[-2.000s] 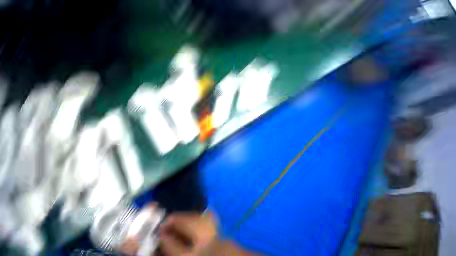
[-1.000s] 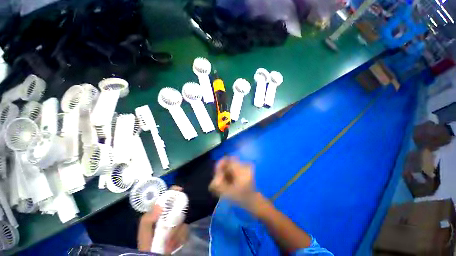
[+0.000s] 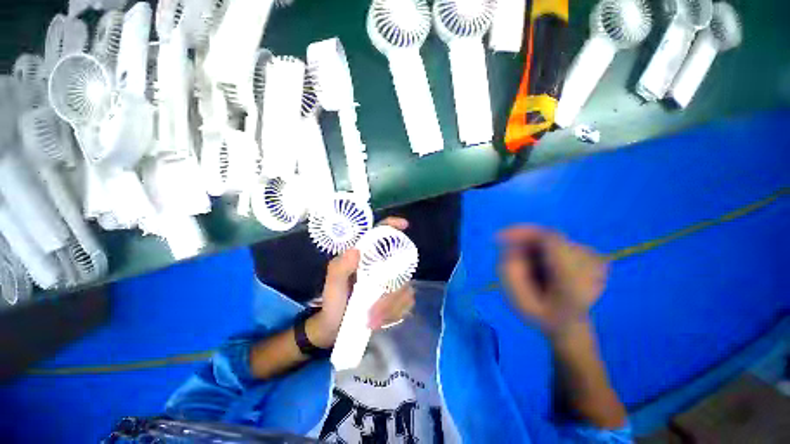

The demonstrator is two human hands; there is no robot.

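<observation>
My left hand (image 3: 338, 290) holds a white handheld fan shell (image 3: 353, 323) over my lap, its slotted round head up and its handle pointing down. A second slotted head (image 3: 340, 223) touches it behind, at the bench edge; whether my hand also holds that one is unclear. My right hand (image 3: 553, 276) is raised off to the right, away from the shell, blurred, with curled fingers. Whether it holds a small tool cannot be seen.
The green bench (image 3: 468, 178) crosses the top. White shells (image 3: 130, 130) are heaped at left. Spaced shells (image 3: 416, 95) lie in a row to the right, with an orange, yellow and black tool (image 3: 533, 108) among them. Blue floor (image 3: 693, 199) lies beyond.
The view has steadied and turned, so the bench sits higher and my lap shows. My left hand still holds the shell. My right hand stays raised, apart from it.
</observation>
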